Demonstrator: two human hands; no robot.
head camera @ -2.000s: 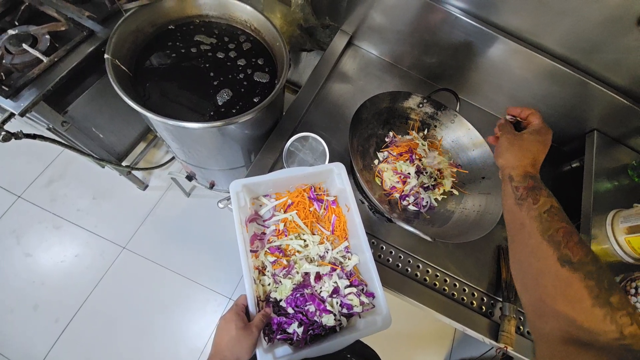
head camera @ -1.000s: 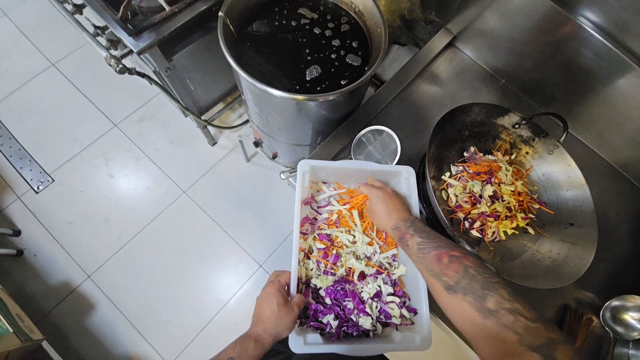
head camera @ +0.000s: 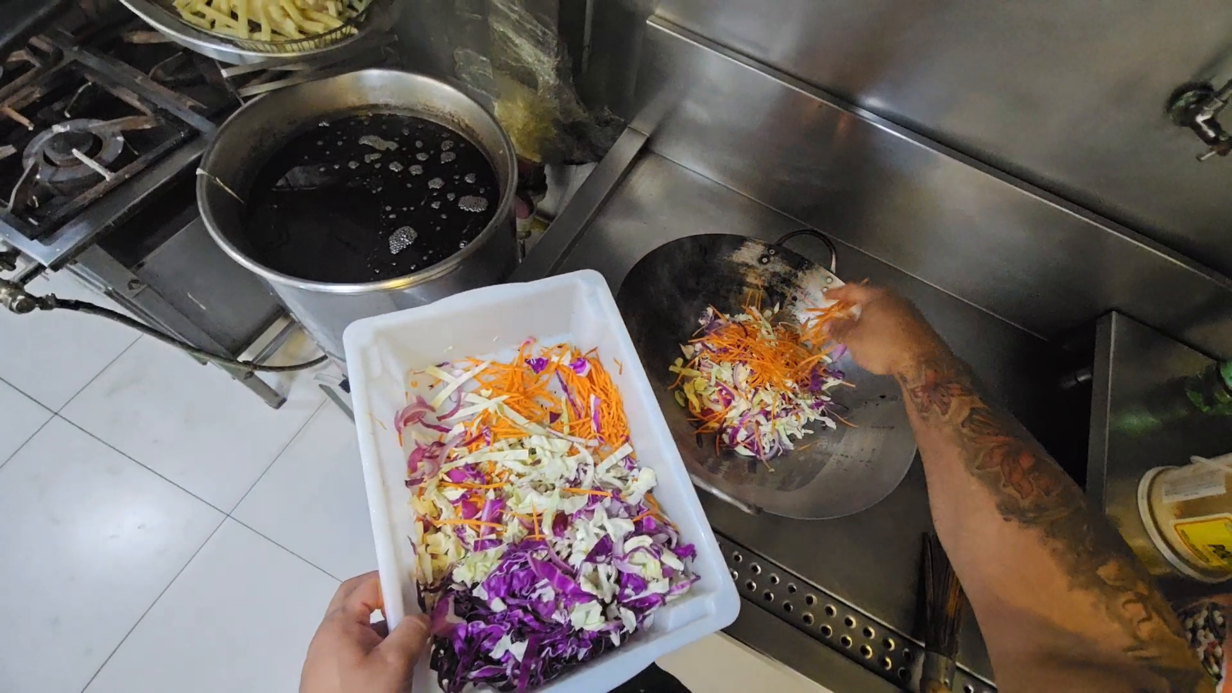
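Note:
My left hand grips the lower left rim of a white plastic tub, its thumb over the edge. Shredded carrot, white cabbage, purple cabbage and sliced onion lie in the tub, the purple cabbage mostly at the near end. My right hand is over the right side of a steel wok, with carrot shreds at its fingertips. A heap of mixed shredded vegetables sits in the wok, orange carrot on top. The wok's loop handle points away from me.
A large steel pot of dark liquid with bubbles stands beyond the tub. A gas stove and a bowl of cut potatoes are at the upper left. A brush and a plastic bucket are at the right.
My right hand has moved from inside the tub to over the wok. More carrot shreds lie on the heap in the wok. My left hand still holds the tub.

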